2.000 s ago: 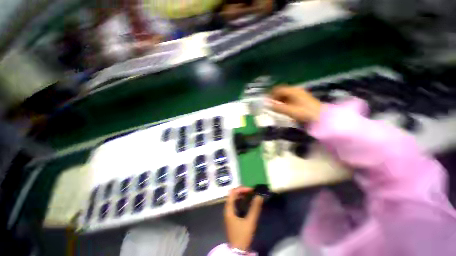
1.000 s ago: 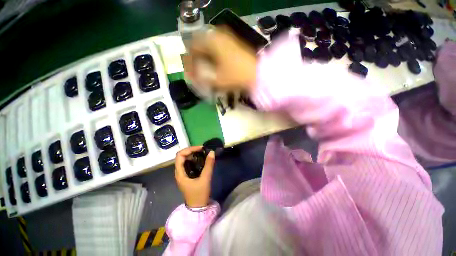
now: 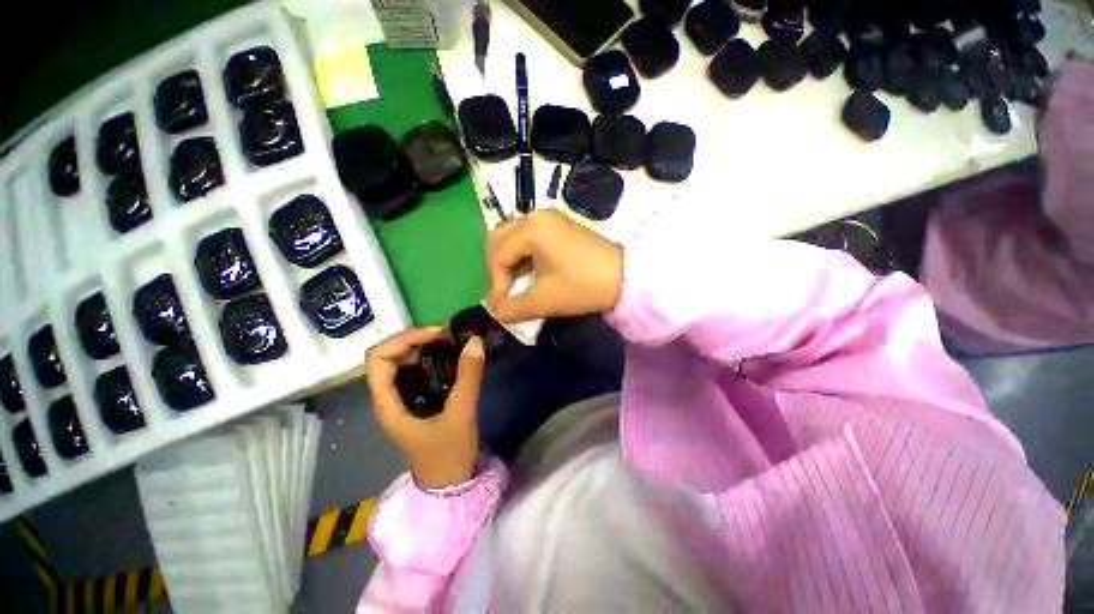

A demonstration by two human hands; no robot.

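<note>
My left hand [image 3: 434, 402] holds an open black case [image 3: 424, 379] in front of the green mat's near edge. The case's glossy part lies in the palm and its other part sticks up to the right. My right hand [image 3: 546, 274] pinches a white wiping cloth [image 3: 523, 314] against that right part. Two dark cases [image 3: 372, 166] lie side by side on the green mat [image 3: 430, 246]. To the left, the white blister tray [image 3: 156, 258] holds rows of glossy black cases.
Loose black cases, a marker pen [image 3: 523, 132] and small tools lie right of the mat. A smartphone [image 3: 576, 22] and a large pile of cases [image 3: 912, 54] are farther back. Yellow sticky notes [image 3: 347, 76] top the mat. Empty trays [image 3: 228, 510] stand below. Another person's sleeve [image 3: 1002, 264] is at right.
My right hand has moved from beside the dispenser bottle down to the case in my left hand, bringing the cloth onto it. The view has shifted, with tray and mat farther left.
</note>
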